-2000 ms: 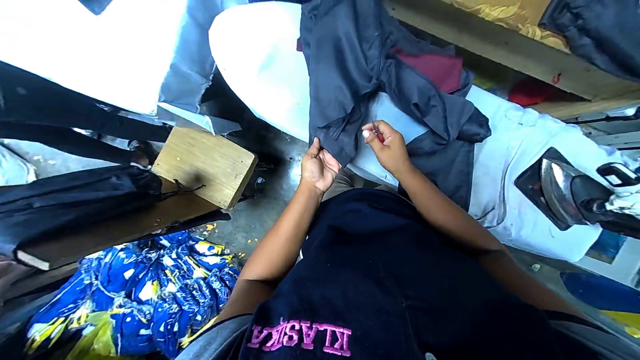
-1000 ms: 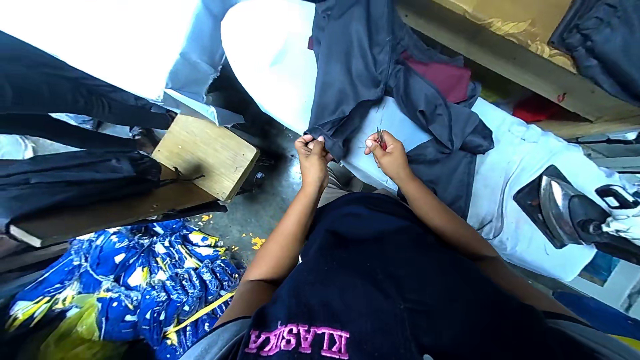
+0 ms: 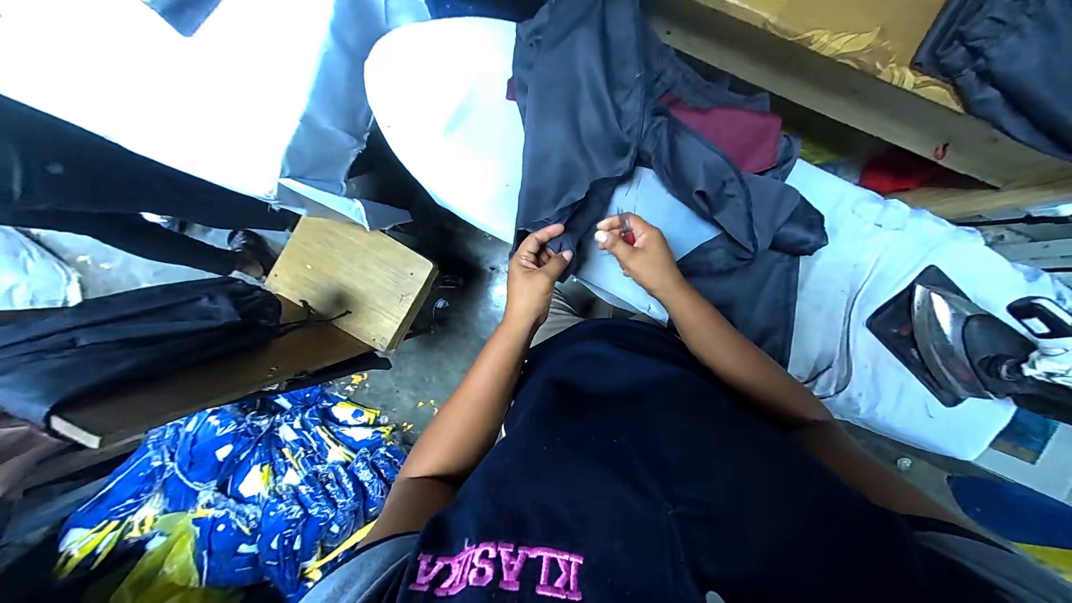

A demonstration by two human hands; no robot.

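Note:
A dark grey garment [image 3: 578,117] lies across a white padded ironing board [image 3: 444,109], with a maroon piece of cloth [image 3: 729,134] among its folds. My left hand [image 3: 536,268] pinches the garment's lower edge between thumb and fingers. Just to the right of it, my right hand [image 3: 638,251] is closed on a small tool with a red part [image 3: 627,234], perhaps thread snips; most of it is hidden by the fingers. A light blue patch of cloth shows beneath, between the garment's parts.
An electric iron [image 3: 963,335] rests on a dark plate at the board's right end. A wooden stool or bench [image 3: 352,280] stands at left, beside dark cloth [image 3: 142,343] on a board. Blue and yellow bundles [image 3: 276,486] lie below. At upper left, a person's legs [image 3: 126,184] are visible.
My left hand's fingers have spread a little along the garment's edge since a second ago. The garment and the iron lie much as before.

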